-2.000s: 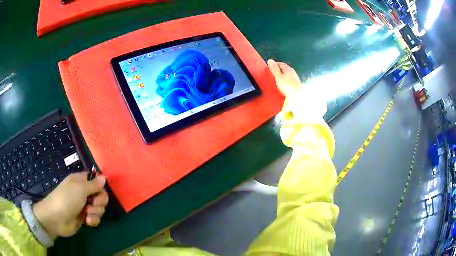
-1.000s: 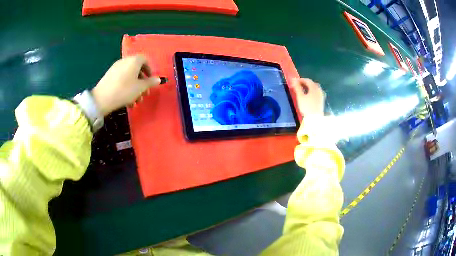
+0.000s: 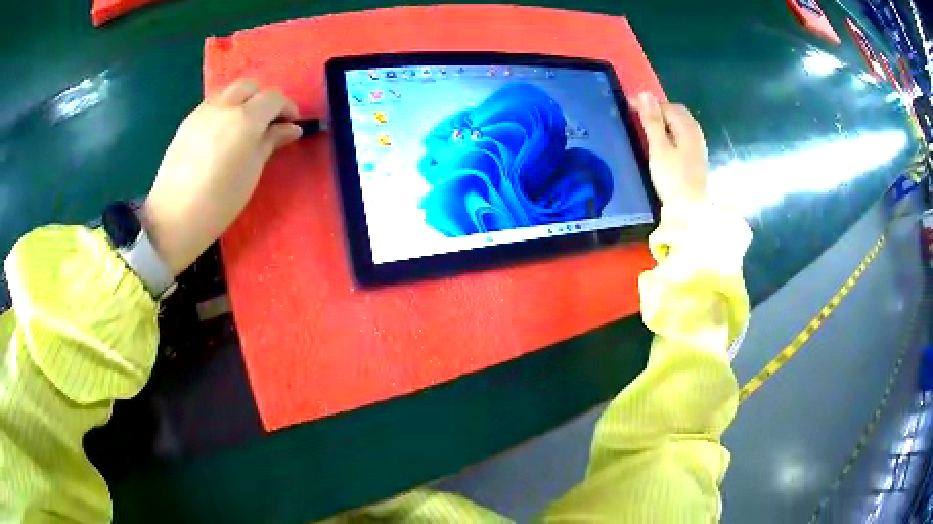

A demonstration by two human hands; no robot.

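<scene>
The tablet [image 3: 496, 164] lies face up on the orange-red foam pad [image 3: 338, 358], its screen showing a blue swirl desktop. My left hand [image 3: 220, 159] pinches a small black cable plug [image 3: 310, 127] at the tablet's left edge; I cannot tell whether it is fully seated. My right hand [image 3: 672, 154] holds the tablet's right edge, thumb on top and the other fingers partly hidden. The keyboard [image 3: 210, 307] is dark and mostly hidden under my left forearm.
The pad lies on a glossy green bench [image 3: 450, 435]. Another orange-red pad [image 3: 118, 8] shows at the top left, and more pads with tablets [image 3: 815, 18] stand at the upper right. Grey floor with a yellow line [image 3: 818, 322] lies beyond the right edge.
My left hand has come up from beside the keyboard with the plug to the tablet's left edge. My right hand has moved from the pad's right edge onto the tablet's. The view has shifted.
</scene>
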